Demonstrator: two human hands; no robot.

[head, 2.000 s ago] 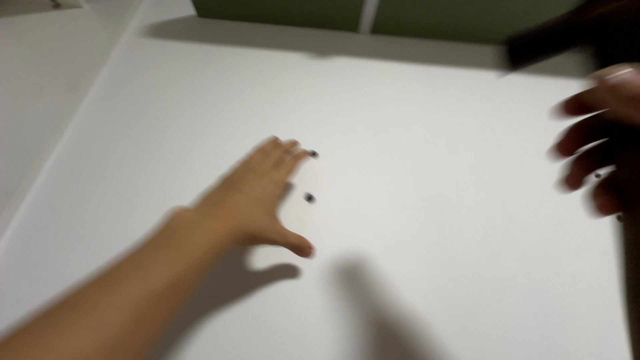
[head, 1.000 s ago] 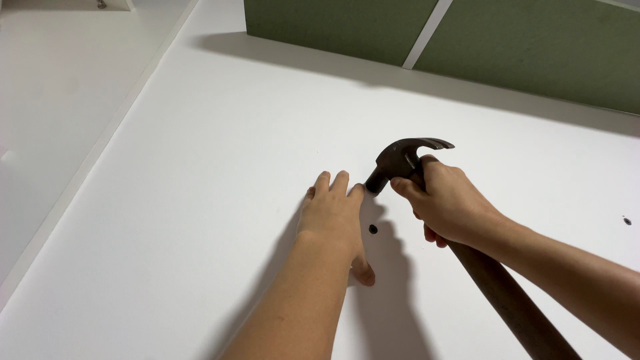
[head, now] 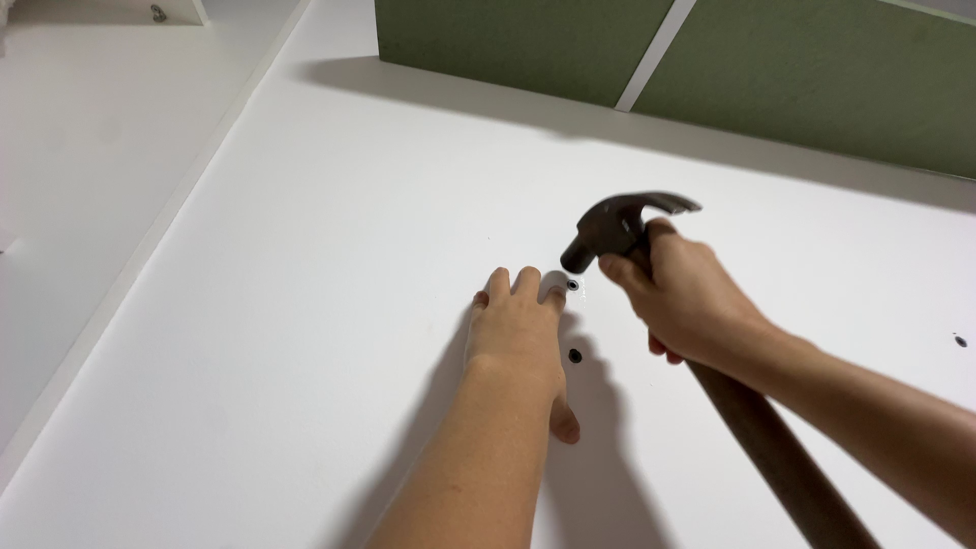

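Observation:
My left hand (head: 518, 332) lies palm down on a white panel (head: 343, 252), its fingers apart and holding nothing. Beside the tip of its index finger is a small dark-rimmed hole or plug (head: 573, 285) in the panel. A second dark hole or plug (head: 575, 356) sits lower, between the index finger and the thumb. My right hand (head: 679, 293) is closed around a claw hammer (head: 610, 225), gripping it close to the head. The hammer's striking face is just above the upper hole, and its long dark handle runs down to the right.
Green panels (head: 808, 76) with a white strip (head: 656, 53) between them border the white panel at the top. A white edge (head: 152, 244) runs diagonally on the left, with a metal fitting (head: 158, 13) beyond it. Another dark hole or plug (head: 961, 341) is at the far right.
Two seconds ago my right hand was at the right edge, away from my left hand; a second ago it had the hammer head near the left fingers. Since then the hammer head has lifted off slightly.

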